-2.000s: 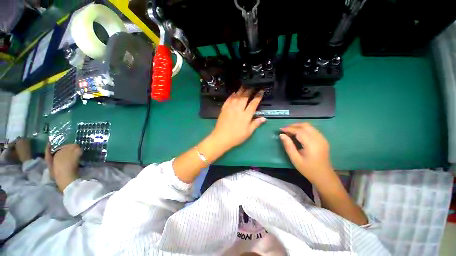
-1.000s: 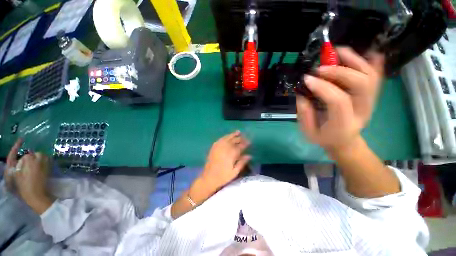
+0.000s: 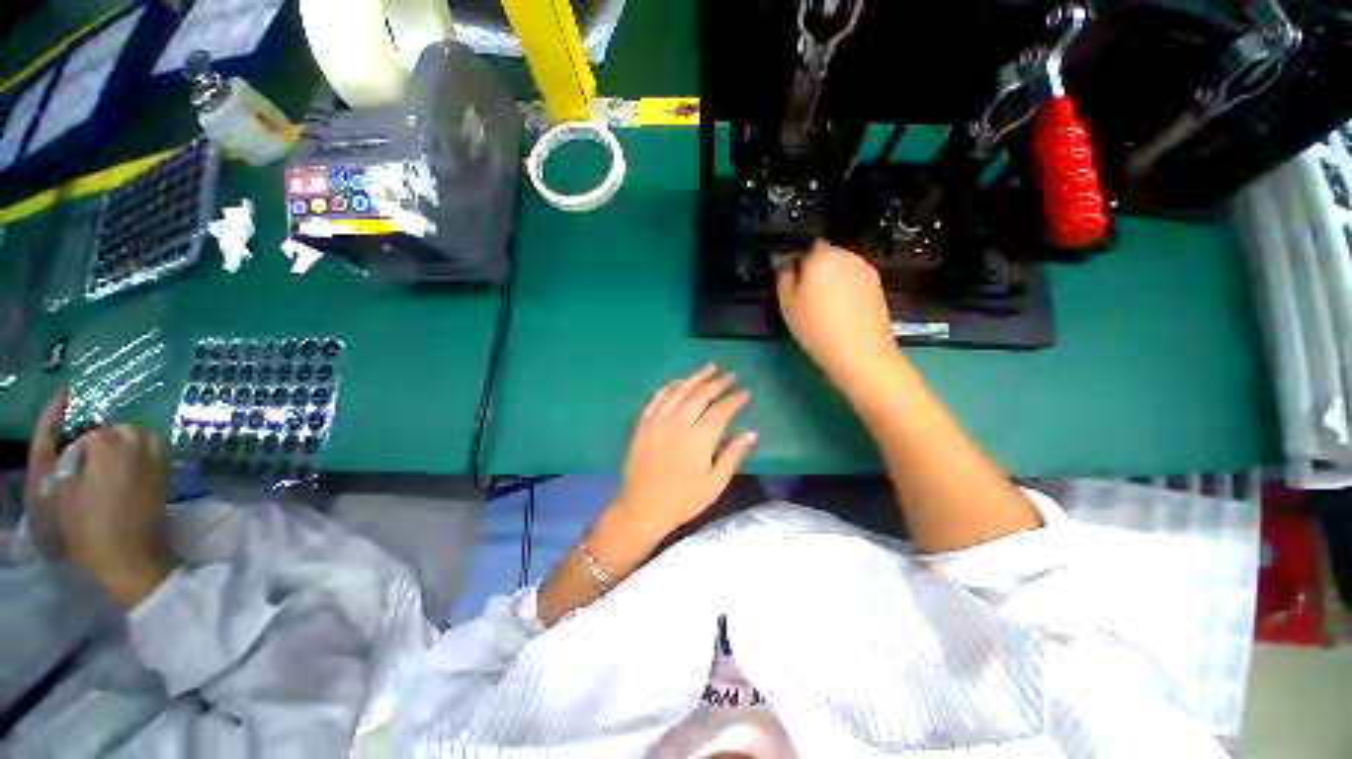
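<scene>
The black press fixture stands on the green mat, a pale label strip on its front edge. My right hand reaches onto its left station, fingertips bunched at the nest; whether they hold a part is hidden. The left toggle clamp points up and its handle is out of view. The red clamp handle hangs at the right with no hand on it. My left hand lies on the mat in front of the fixture, fingers apart, with nothing seen in it.
A cream tape roll lies left of the fixture. Further left are the grey tape dispenser, a black cable and a sheet of round black parts. A neighbour's hand is at far left. Stacked white trays stand at right.
My right hand has let go of the right red handle and moved left and down to the left station. The left red handle no longer hangs in view. My left hand's fingers are more spread.
</scene>
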